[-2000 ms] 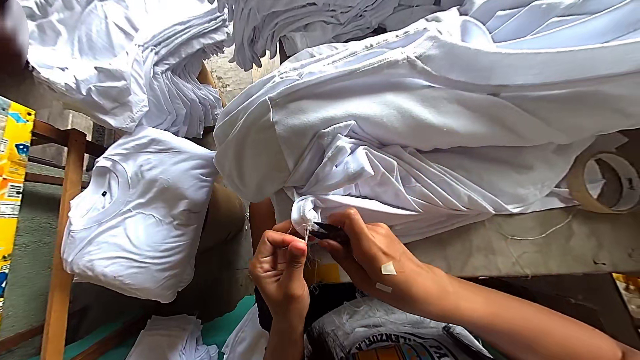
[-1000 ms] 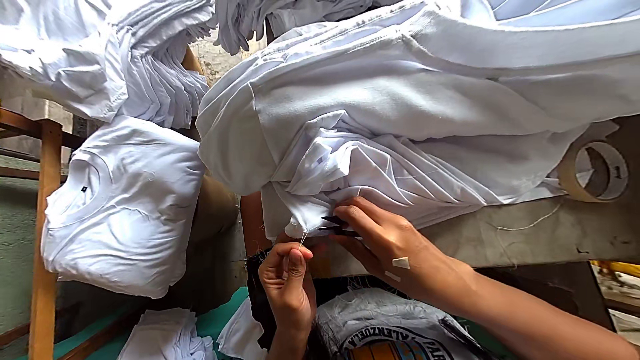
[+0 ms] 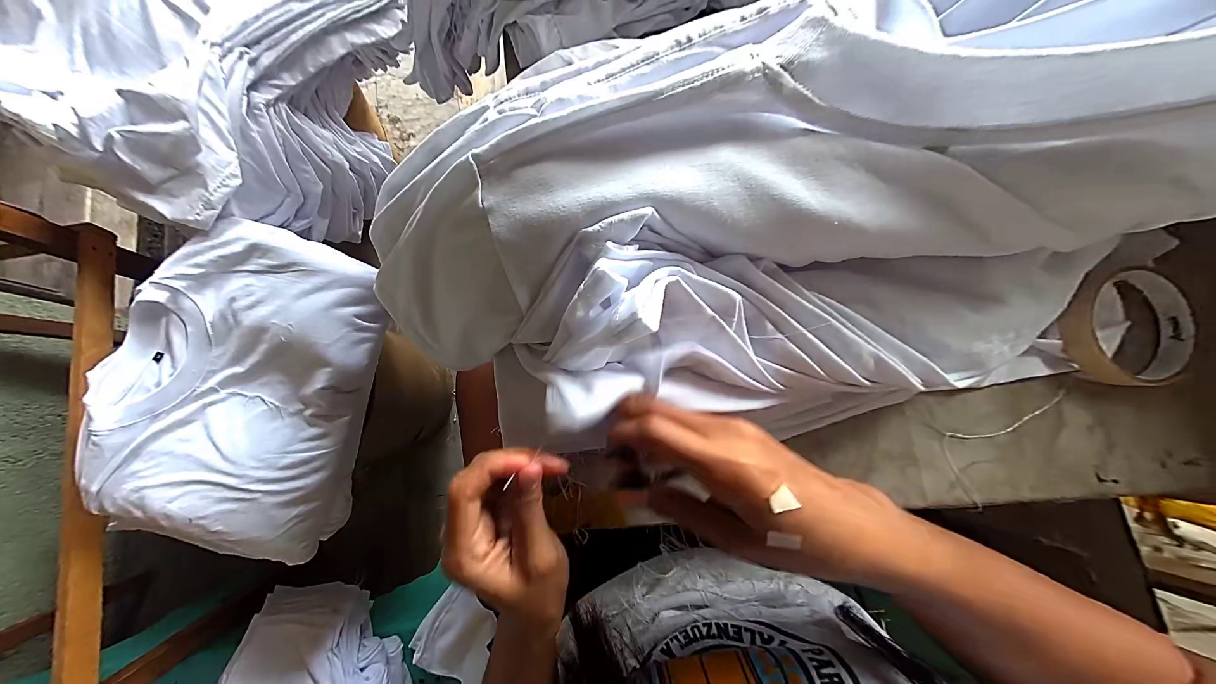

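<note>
White garments (image 3: pixel 741 199) lie heaped over the table, with one bunched part hanging at the near edge. My left hand (image 3: pixel 508 537) is just below that edge, thumb and index finger pinched on a thin white thread (image 3: pixel 514 478). To its right, my right hand (image 3: pixel 750 484) is by the bunched cloth, fingers curled and blurred around a small dark tool (image 3: pixel 632 470), whose kind cannot be made out in this frame. Two small pale pieces of tape stick to the back of this hand.
A roll of tape (image 3: pixel 1073 332) stands at the table's right part, near loose threads (image 3: pixel 1007 429). Folded white T-shirts (image 3: pixel 247 399) are stacked at left beside a wooden frame (image 3: pixel 85 456). More white garments (image 3: pixel 294 104) hang at upper left, and folded white cloth (image 3: pixel 309 636) lies below.
The hands have moved apart; before, they were together at the corner of the white cloth. My left hand has come away from the cloth with the thread.
</note>
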